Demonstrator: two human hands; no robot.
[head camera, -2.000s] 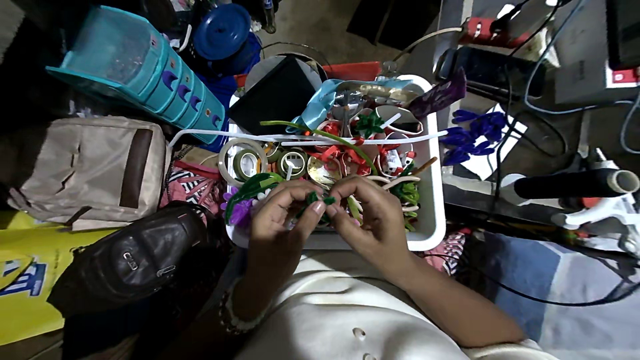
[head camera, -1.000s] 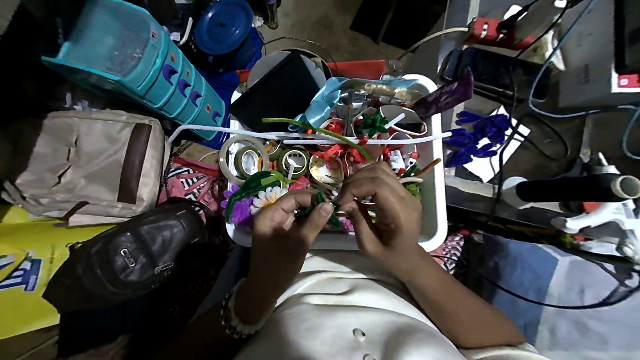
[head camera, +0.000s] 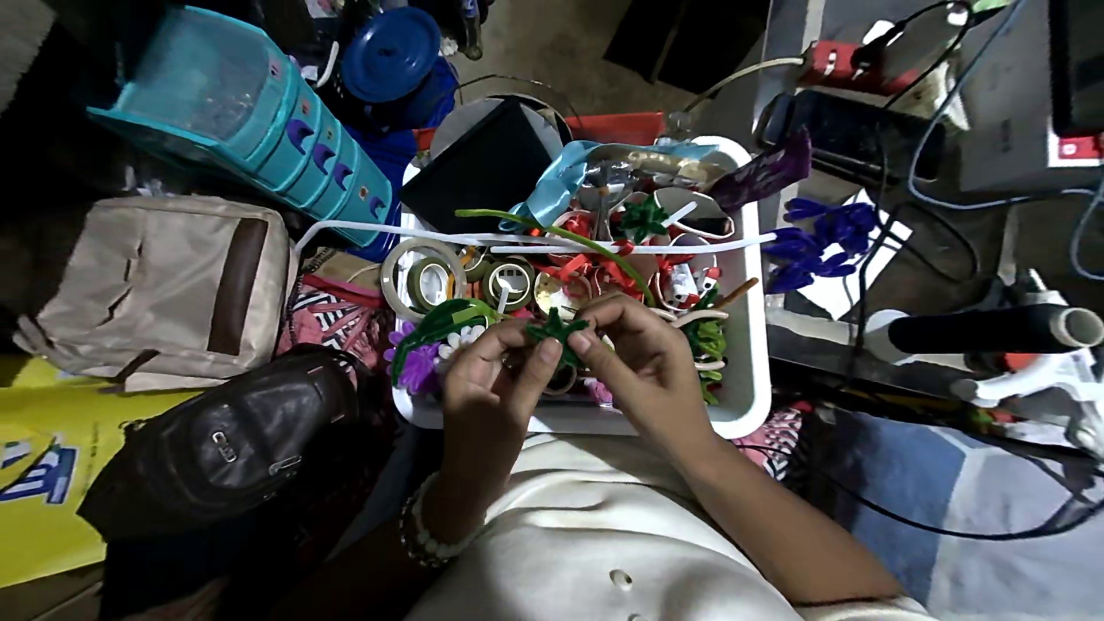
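Observation:
A dark green star-shaped piece of fuzzy pipe cleaner (head camera: 556, 335) is pinched between both hands above the front of a white plastic tray (head camera: 752, 379). My left hand (head camera: 496, 388) grips its left side with thumb and fingers. On its right side, the thumb and fingertips of my right hand (head camera: 647, 366) hold it. Below and around the hands lie rolls of tape (head camera: 509, 283), a purple fuzzy flower (head camera: 417, 366), a white flower (head camera: 460, 341) and red ribbon (head camera: 614, 274). A similar green piece (head camera: 643, 218) rests farther back in the tray.
White pipe cleaners (head camera: 517, 240) with a blue-purple flower (head camera: 819, 241) span the tray. A teal drawer unit (head camera: 259, 129), beige bag (head camera: 164, 285) and dark leather bag (head camera: 233, 440) stand left. Right are a glue gun (head camera: 1035, 379), dark roll (head camera: 983, 333) and cables.
The green piece, largely covered by my fingers before, now shows its pointed star shape. My right hand has shifted from over the piece to its right side.

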